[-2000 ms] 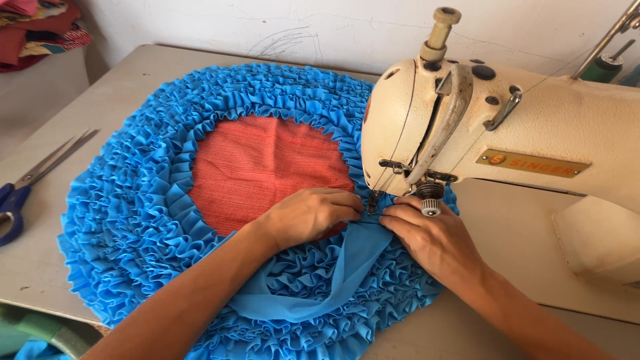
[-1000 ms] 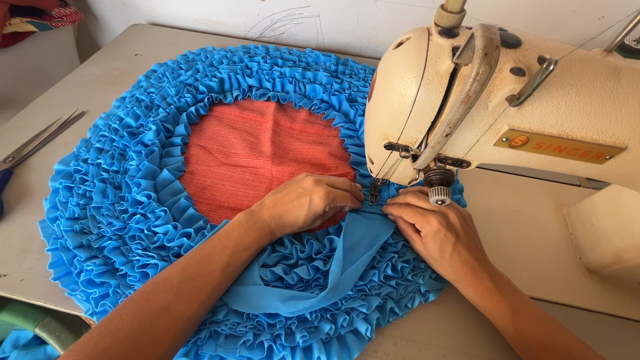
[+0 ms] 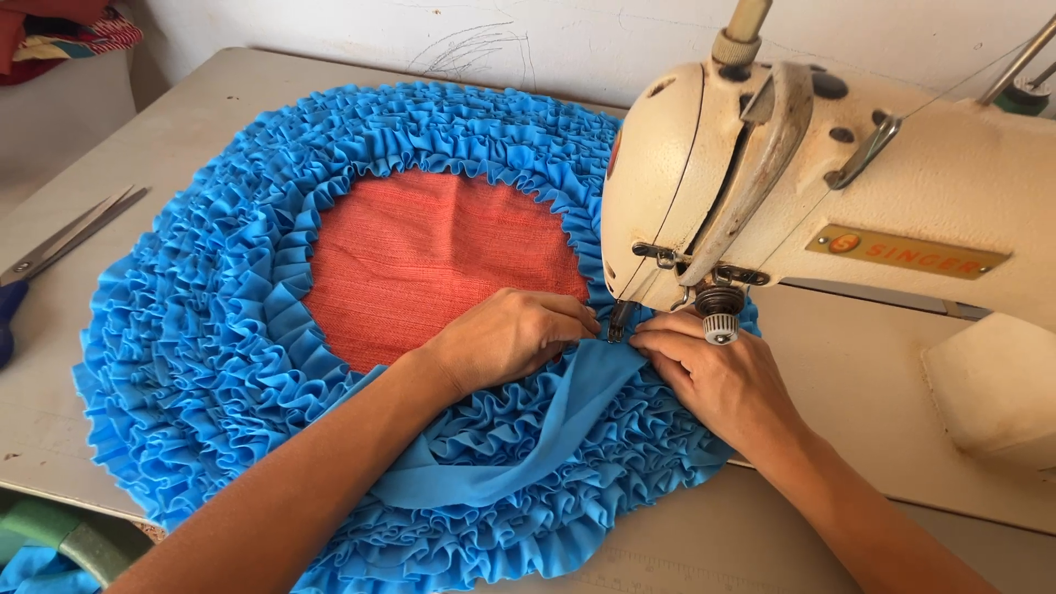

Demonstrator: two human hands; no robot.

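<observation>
A round mat of blue ruffled fabric (image 3: 223, 330) with a red woven centre (image 3: 437, 247) lies under the head of a Singer sewing machine (image 3: 742, 190). A flat blue fabric strip (image 3: 553, 445) loops over the ruffles up to the presser foot (image 3: 617, 320). Left of the foot, my left hand (image 3: 516, 338) has its fingers bent down on the ruffles at the red centre's edge; its fingertips are partly hidden. Just right of the foot, my right hand (image 3: 718, 371) pinches the blue fabric at the strip's upper end, partly behind the tension knob (image 3: 720, 327).
Scissors with blue handles (image 3: 62, 235) lie on the table at the left, blades apart. A green rim (image 3: 62, 528) with blue cloth inside is at the lower left. Folded cloths (image 3: 66, 37) sit at the upper left, and a wall (image 3: 346, 33) stands behind the table.
The mat has turned slightly under the presser foot. Both hands stay on either side of the foot, with little change in their hold. The view has shifted somewhat.
</observation>
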